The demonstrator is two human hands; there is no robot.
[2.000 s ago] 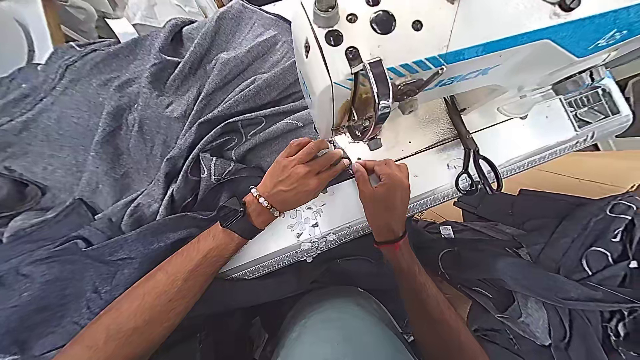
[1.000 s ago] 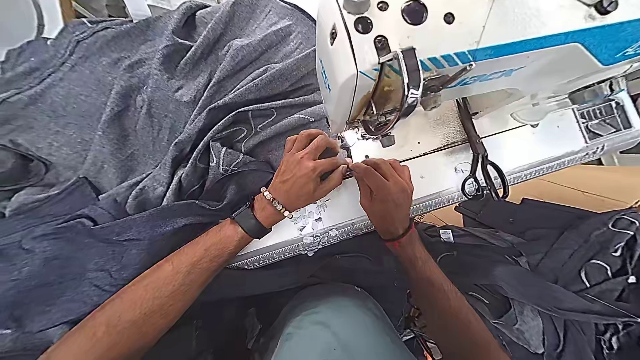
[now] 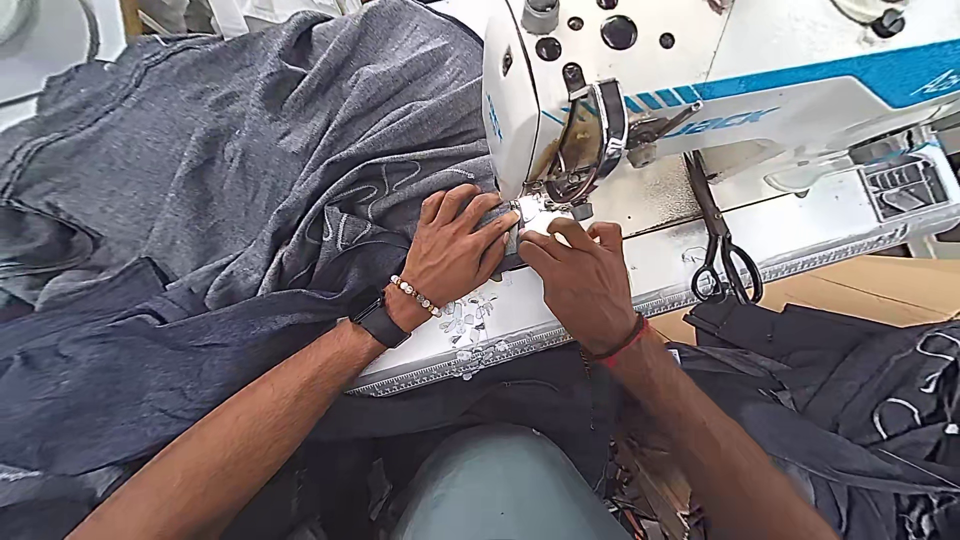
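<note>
A white and blue Jack sewing machine stands at the upper right, its presser foot area just beyond my fingertips. My left hand grips the edge of a grey knit garment left of the needle area. My right hand has its bent fingers at the same edge, close to the left fingertips; a small bit of fabric seems pinched there, though the fingers hide most of it. The garment spreads over the left side in folds, darker towards the front.
Black-handled scissors lie on the machine bed at the right. Small pale scraps are scattered near the ruler strip on the front edge. Dark garments are heaped at the lower right beside brown cardboard. A metal-framed recess sits farther right.
My left hand has flattened somewhat on the cloth, its fingers stretched towards the needle area. The right hand's fingers have spread a little and turned over the edge of the cloth.
</note>
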